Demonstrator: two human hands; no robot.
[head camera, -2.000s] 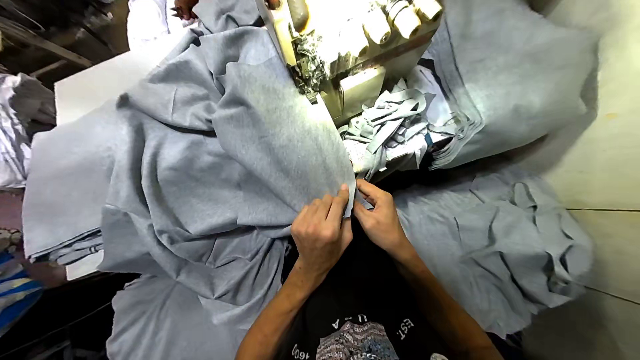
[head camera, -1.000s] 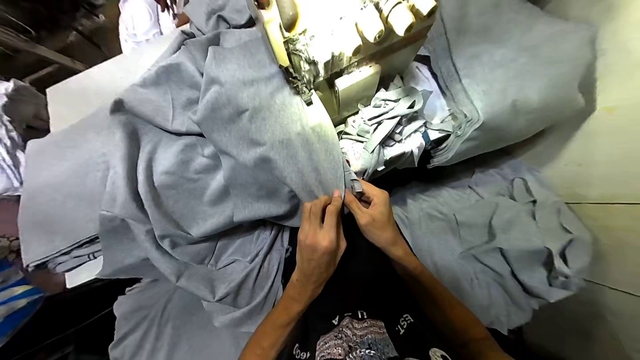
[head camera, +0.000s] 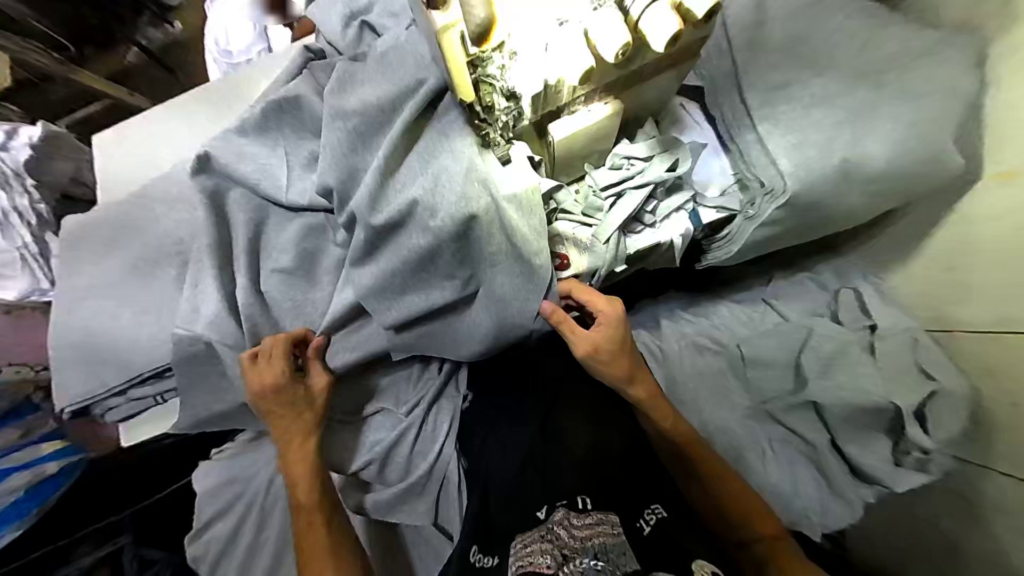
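A large piece of grey knit fabric (head camera: 432, 248) spreads over the table and under the needle area of an industrial sewing machine (head camera: 552, 88) with thread cones on top. My left hand (head camera: 290, 380) pinches a fold of this fabric near its lower left part, between thumb and fingers. At the fabric's right edge, below the machine, my right hand (head camera: 594, 328) holds the edge between thumb and index finger. The cloth's upper end reaches past the machine's left side. The needle itself is hidden by glare and machine parts.
Grey fabric scraps (head camera: 640, 192) heap beside the machine. A folded grey stack (head camera: 848, 128) lies at upper right, more grey cloth (head camera: 808, 384) at lower right. Stacked grey panels (head camera: 120, 296) rest on the white table (head camera: 176, 120) at left. Part of a person in white (head camera: 240, 36) shows at top left.
My left hand has moved left, away from my right hand, and now pinches the fabric farther left. My right hand stays by the fabric's right edge.
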